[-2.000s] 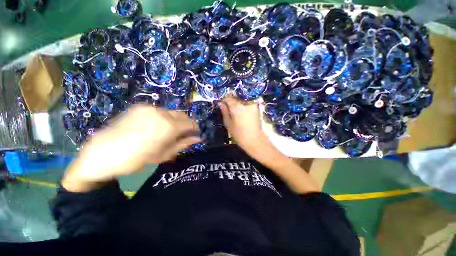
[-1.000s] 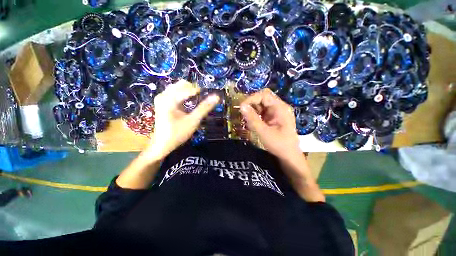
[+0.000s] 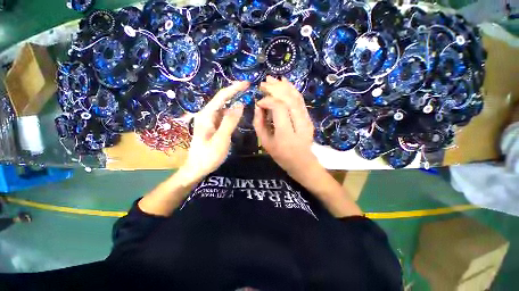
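Note:
Round black units with shiny blue insides (image 3: 182, 57) lie heaped in front of me. My left hand (image 3: 211, 133) is left of centre, its thumb and index finger around the edge of a blue round unit (image 3: 247, 95). My right hand (image 3: 286, 122) is just right of it, fingers curled, fingertips close to the same unit. Whether the right fingers grip it or a small part cannot be told. Dark space lies between my palms. A black unit with a ring of pale dots (image 3: 280, 54) lies just beyond my hands.
Tangled reddish wires (image 3: 164, 135) lie left of my left hand on the cardboard-covered bench (image 3: 126, 154). Pale leads with whitish round ends (image 3: 306, 30) trail over the heap. Cardboard boxes stand at left (image 3: 35, 79) and lower right (image 3: 460, 253). A yellow line crosses the green floor.
Both hands have moved forward and closer together, to a blue unit between the fingertips. The coppery area seen near my right hand is now covered. Two seconds ago, my left hand was lower left, blurred.

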